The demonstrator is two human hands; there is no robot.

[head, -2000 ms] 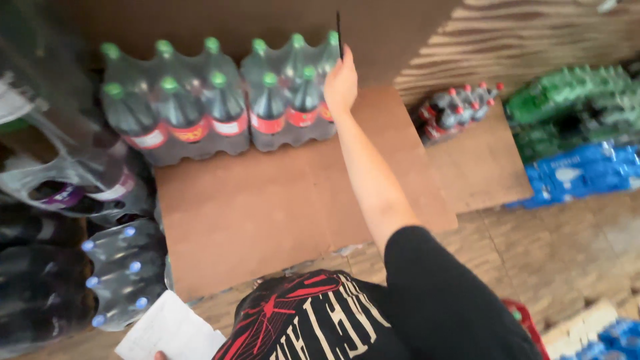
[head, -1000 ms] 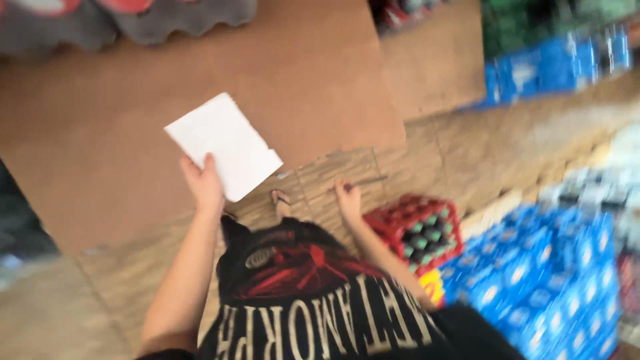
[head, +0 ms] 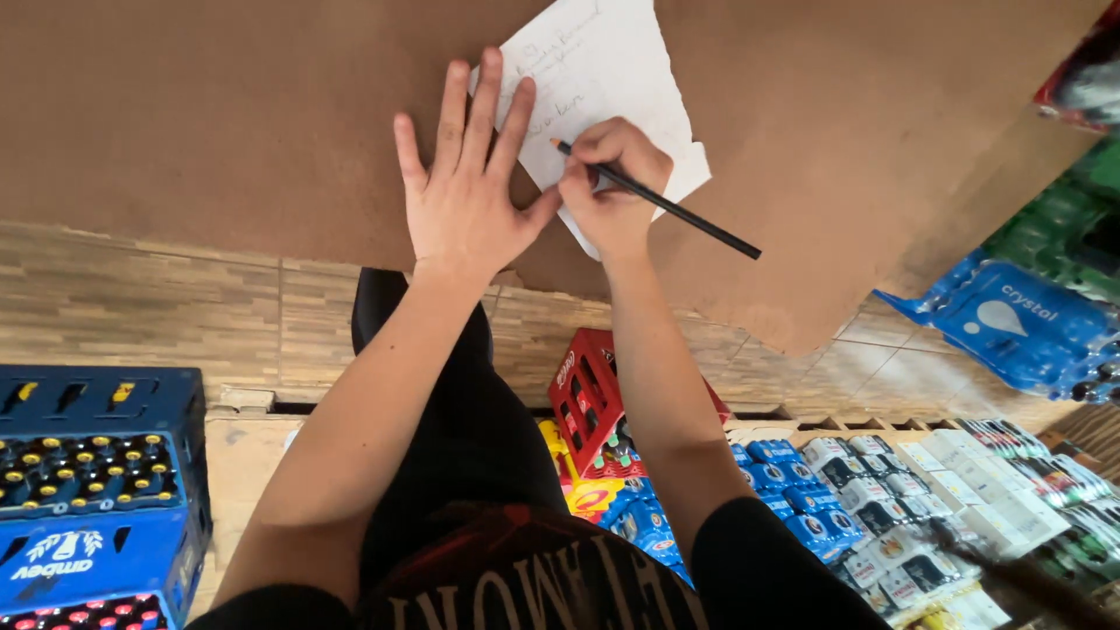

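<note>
A white sheet of paper (head: 612,79) with a torn edge and handwriting lies on a brown cardboard sheet (head: 219,122). My left hand (head: 472,184) rests flat with its fingers spread, partly over the paper's left edge and partly on the cardboard. My right hand (head: 617,184) grips a black pencil (head: 682,213) near its sharpened end. The pencil tip is at the paper, just below a written line, and the far end points down to the right. My thumbs are close together.
Blue crates of bottles (head: 96,551) stand at lower left. A red crate (head: 582,394) sits below the cardboard's edge. Packs of cans (head: 796,499) are stacked at lower right, and a blue-wrapped bottle pack (head: 1006,319) is at right. Tiled floor (head: 157,297) shows between.
The paper, held by my left hand a second ago, now lies on the cardboard under that hand. My right hand has come from beside my body to the paper with the pencil. The view has shifted.
</note>
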